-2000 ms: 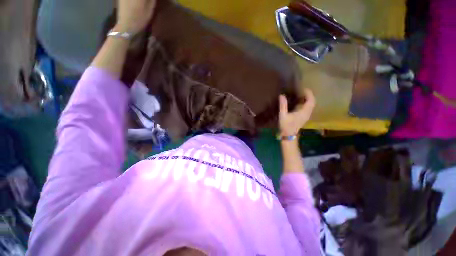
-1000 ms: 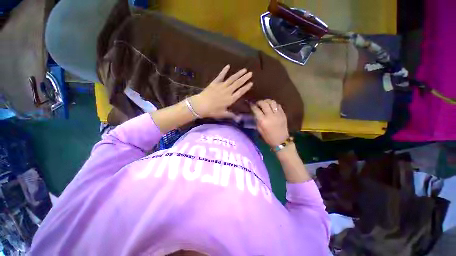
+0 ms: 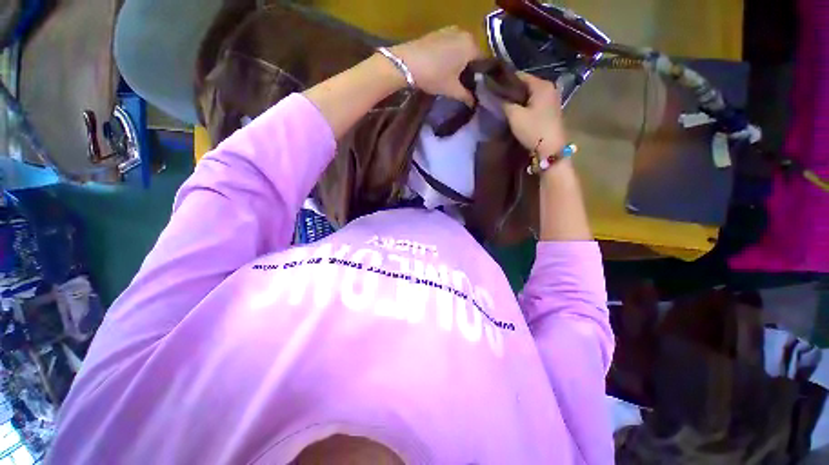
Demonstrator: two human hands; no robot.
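Note:
A brown garment (image 3: 359, 168) lies over the grey padded pressing board (image 3: 164, 59), bunched in front of my chest. Part of its white inside (image 3: 447, 163) shows between my hands, crossed by a thin dark strip. My left hand (image 3: 443, 62) grips the raised brown edge from the left; its fingertips are partly hidden in the cloth. My right hand (image 3: 536, 113) grips the same raised edge from the right. The steam iron (image 3: 554, 32), with a dark red-brown handle and silver-edged plate, rests just beyond my right hand.
The yellow table cover (image 3: 668, 232) holds a dark grey rest pad (image 3: 682, 150). The wrapped iron cord (image 3: 691, 86) runs right past magenta cloth (image 3: 791, 136). A second iron (image 3: 118, 141) stands at far left. A brown and white garment pile (image 3: 714, 363) is at lower right.
My hands have moved from lying on the flat cloth to lifting its edge up and away from me, exposing the white inside. The iron has stayed on the table.

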